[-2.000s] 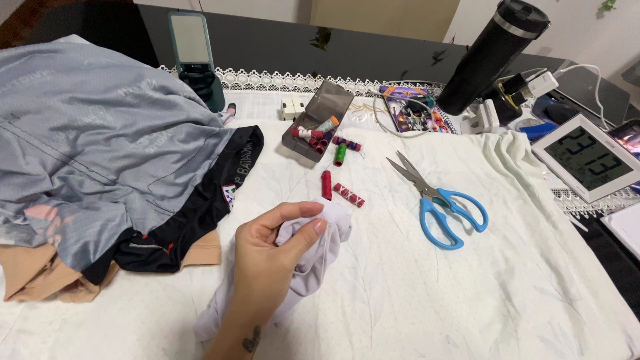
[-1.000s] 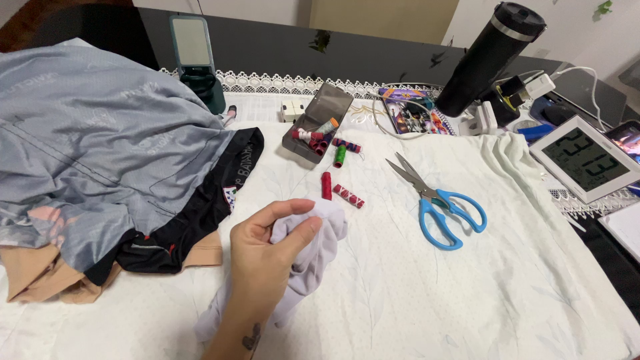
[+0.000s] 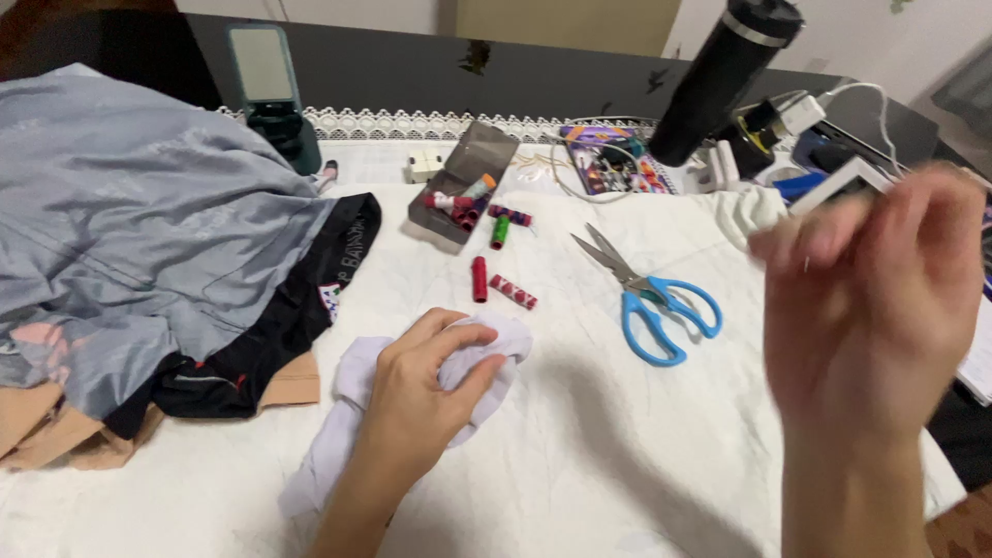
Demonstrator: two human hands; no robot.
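Note:
My left hand (image 3: 434,387) grips a bunched piece of pale lilac cloth (image 3: 496,349) between thumb and fingers, low over the white tablecloth. Raised at the right, my right hand (image 3: 868,287) is blurred, its fingertips drawn together around what may be a needle, too small to tell. Beyond the cloth lie a red thread spool (image 3: 480,280) and a red-and-white patterned spool (image 3: 513,292). Scissors with blue handles (image 3: 655,310) rest partly spread between the hands. Farther back, a green spool (image 3: 500,232) lies beside an open grey plastic box (image 3: 442,225) holding several spools.
Grey and black garments (image 3: 170,217) are heaped at the left over beige cloth (image 3: 291,384). A dark green stand mirror (image 3: 271,93), a black tumbler (image 3: 721,77), chargers with cables (image 3: 798,112) and a partly hidden white-framed digital clock (image 3: 849,182) stand along the back.
My right hand has come into view, raised at the right in front of the clock. My left hand still holds the lilac cloth in nearly the same place.

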